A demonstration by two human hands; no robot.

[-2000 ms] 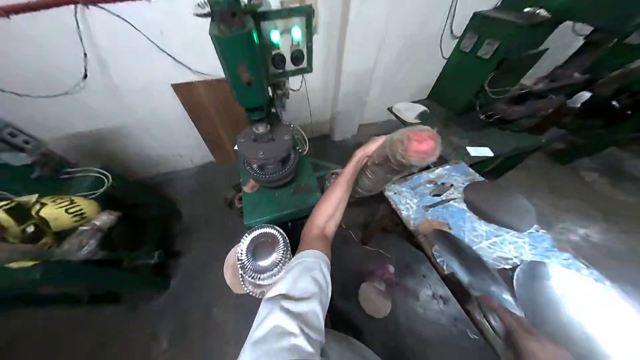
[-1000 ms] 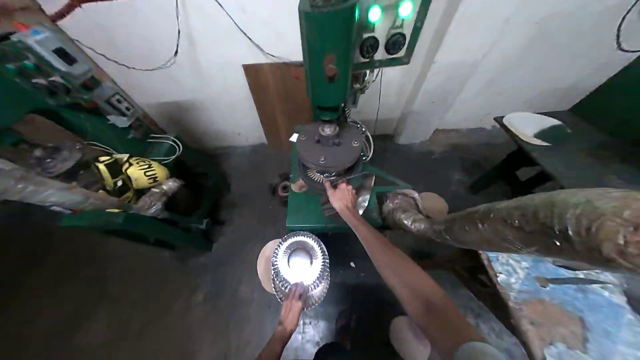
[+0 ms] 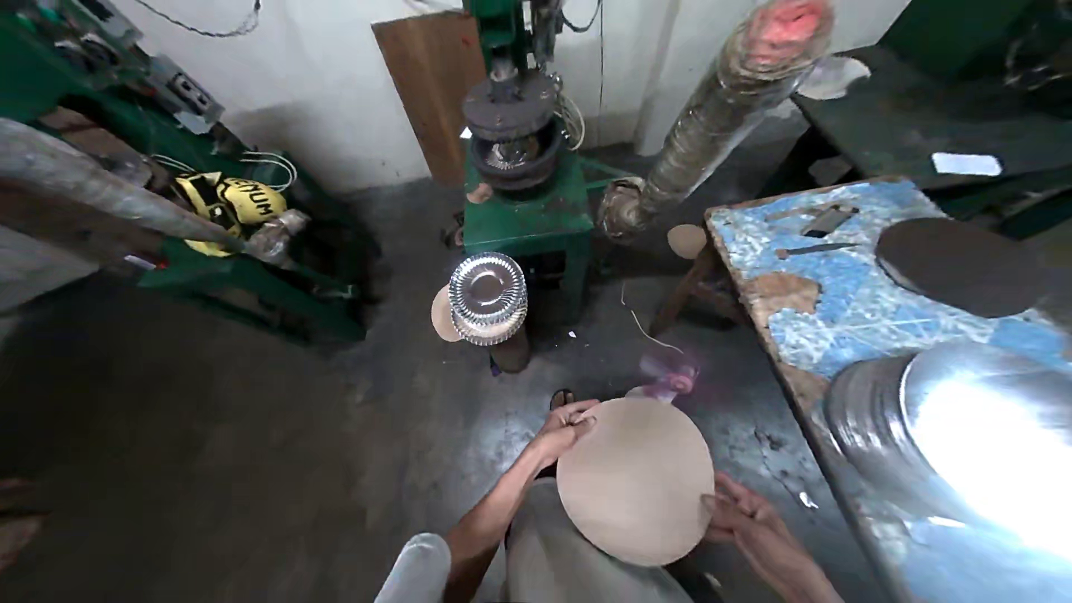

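A round tan cardboard-like disc (image 3: 636,481) lies across my lap, held at both edges. My left hand (image 3: 568,431) pinches its upper left rim, and my right hand (image 3: 737,511) grips its lower right rim. Beyond the disc, a stack of fluted shiny foil-like plates (image 3: 488,289) rests on a narrow stand, with another tan disc (image 3: 445,314) partly behind it. Farther off, the green press (image 3: 528,213) has its round upper die (image 3: 511,109) raised above the lower die (image 3: 517,167), where something shiny sits.
At right, a worn blue-topped table (image 3: 888,314) carries a dark round disc (image 3: 959,266), a flat tool (image 3: 829,219) and a stack of silvery round sheets (image 3: 871,410). A slanting wrapped pipe (image 3: 699,138) stands beside the press. A blurred fan (image 3: 674,381) is near my right hand. Green machinery (image 3: 251,289) stands left.
One second ago my left hand was on the fluted stack and my right hand at the press die. Both are now back near my lap, holding the tan disc. The view has shifted.
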